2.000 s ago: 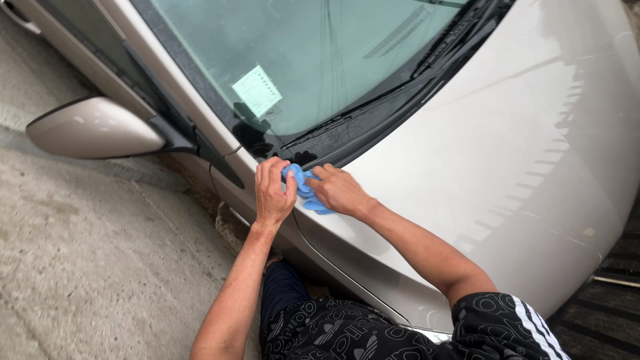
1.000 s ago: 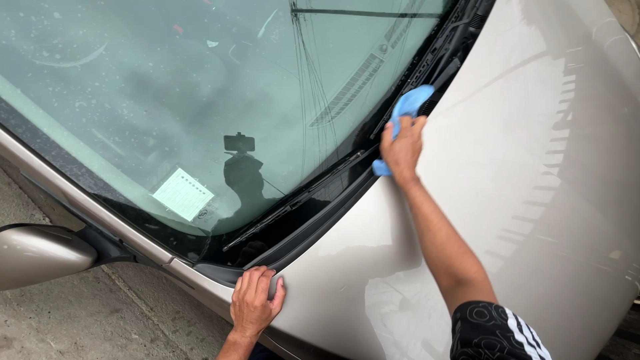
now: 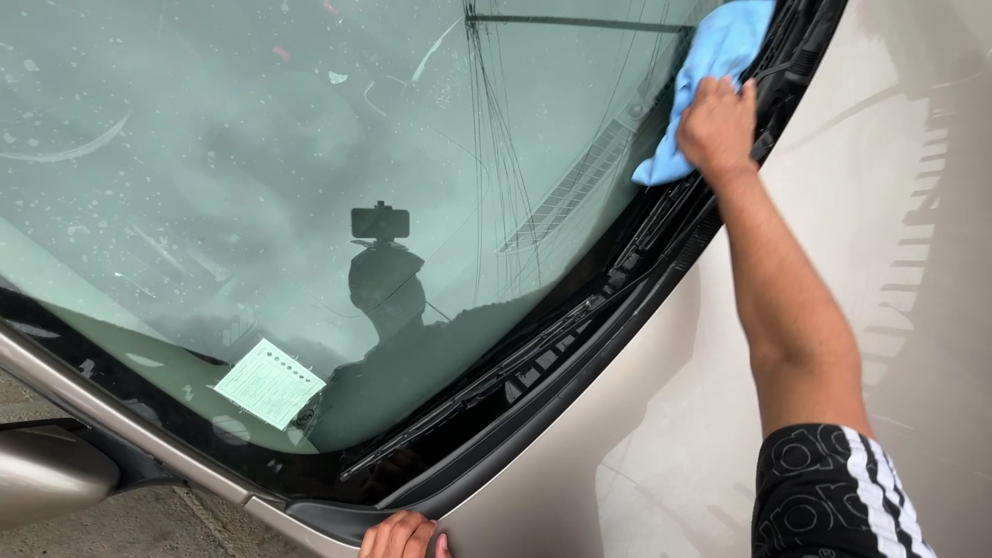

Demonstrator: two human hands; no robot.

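Observation:
A light blue cloth [image 3: 717,62] lies against the lower edge of the car's windshield [image 3: 310,170], over the black wiper area at the upper right. My right hand [image 3: 717,128] holds it bunched under the fingers, with the arm stretched across the beige hood [image 3: 666,418]. My left hand [image 3: 403,536] rests with bent fingers on the car body at the bottom edge of the view, beside the corner of the black cowl trim [image 3: 465,473]; it holds no cloth, and its lower part is out of frame.
A wiper blade [image 3: 480,391] runs along the windshield base between my hands. A paper with writing [image 3: 270,384] shows at the glass's lower left corner. The side mirror [image 3: 54,473] juts out at the left, above concrete ground [image 3: 147,523]. The glass reflects a head with a mounted device.
My right hand has moved with the blue cloth from the near windshield corner, where both hands were, up and right along the glass's base. My left hand has left the cloth. The view has shifted over the windshield.

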